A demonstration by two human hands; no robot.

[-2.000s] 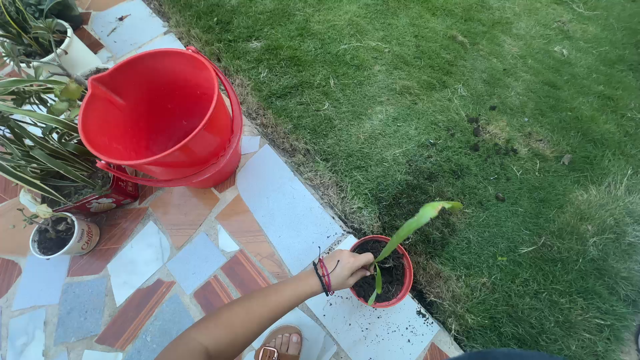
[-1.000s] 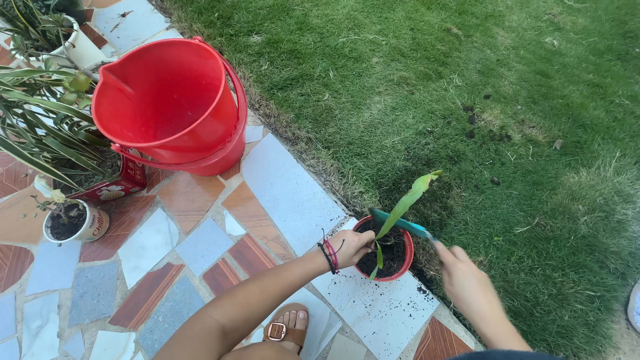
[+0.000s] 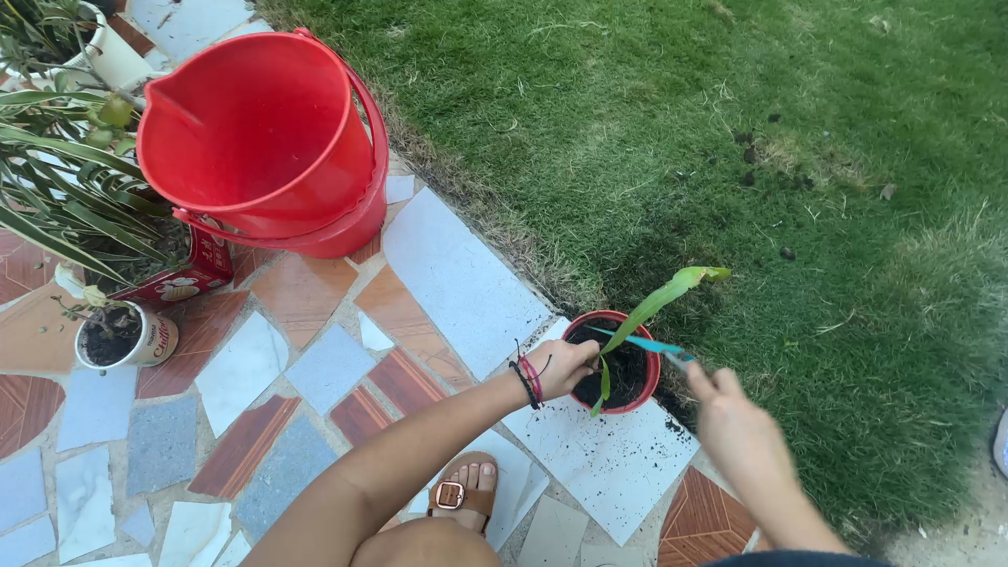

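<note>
A small reddish plastic pot (image 3: 653, 376) of dark soil stands on the white tile at the lawn's edge. From it rises a plant with a long green leaf (image 3: 660, 302), browned at the tip, and a smaller leaf low down. My left hand (image 3: 561, 367), with black and pink bracelets at the wrist, pinches the plant's base over the soil. On the pot's right side my right hand (image 3: 736, 425), slightly blurred, grips a small hand tool with a teal blade (image 3: 647, 344). The blade reaches across the pot behind the leaf; its tip is at the soil near the far rim.
Stacked red buckets (image 3: 260, 142) stand upper left. Beside them are a red box planter (image 3: 206, 264) with striped long leaves, a small white printed pot (image 3: 157, 339) and a white planter (image 3: 118, 59). My sandalled foot (image 3: 466, 492) rests on the mosaic paving. Crumbs of soil lie around the pot.
Two seconds ago only my left hand was in view, at the plant. My right hand has since come in from the lower right with the teal tool, whose blade is now over the pot.
</note>
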